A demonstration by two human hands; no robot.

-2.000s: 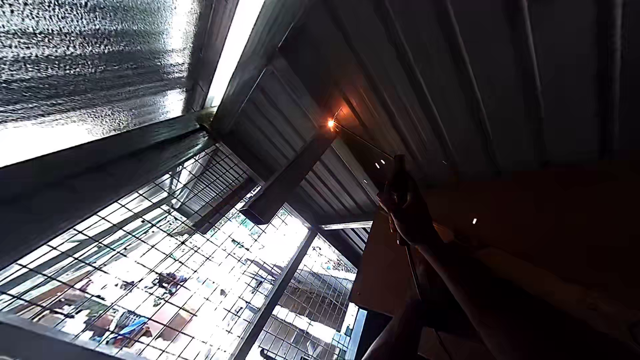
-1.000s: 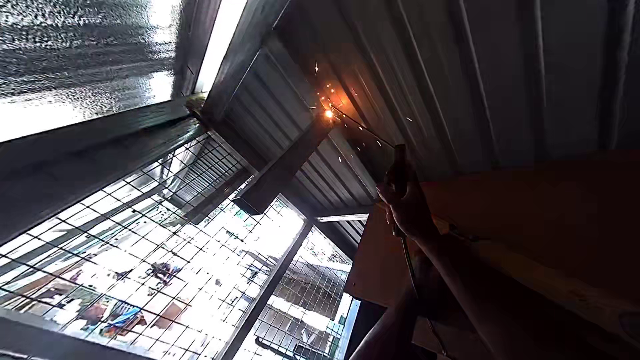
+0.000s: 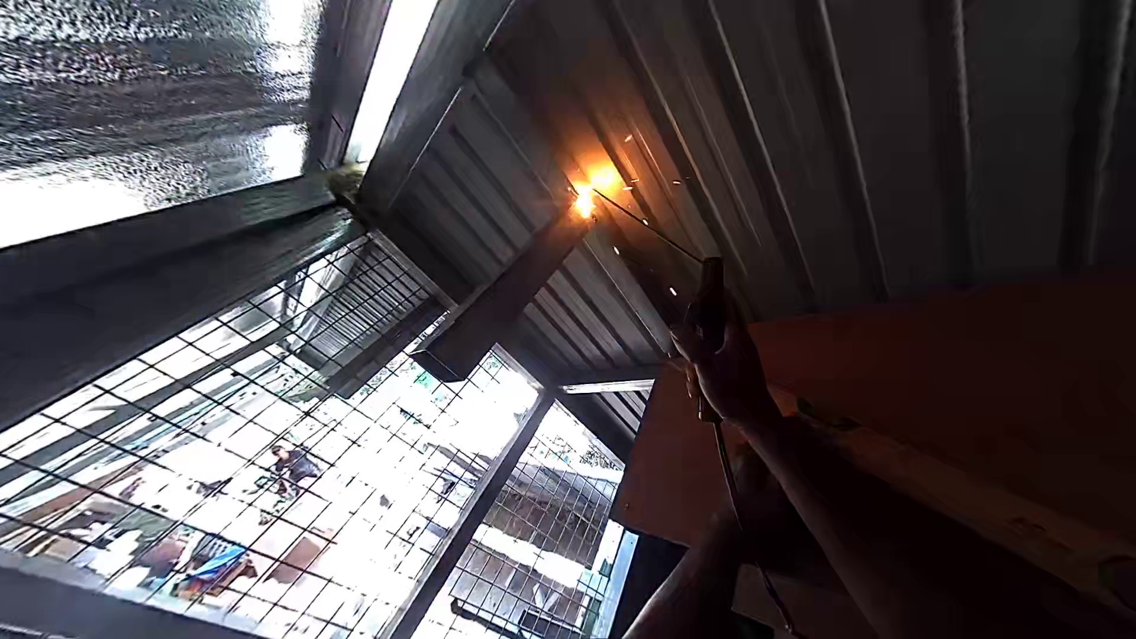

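My right hand (image 3: 723,364) is closed around the dark handle of a welding electrode holder (image 3: 712,293). A thin welding electrode (image 3: 652,229) runs from the holder up and left to a bright arc (image 3: 584,201). The arc burns at the upper end of a rectangular metal beam (image 3: 497,302), against the corrugated sheet roof, and sparks fly around it. A cable (image 3: 728,470) hangs from the bottom of the holder. My left hand (image 3: 754,479) is in deep shadow by my right forearm; its fingers cannot be made out.
Corrugated metal sheets (image 3: 763,151) slope overhead. Wire mesh (image 3: 355,426) in a metal frame (image 3: 484,497) fills the lower left. A person (image 3: 293,466) is far off beyond the mesh. A reddish-brown panel (image 3: 932,373) stands at the right, with a thick beam (image 3: 346,71) at the upper left.
The arc glow on the roof sheet looks larger than two seconds ago. My right hand keeps its hold on the electrode holder, with the arc still at the beam's upper end.
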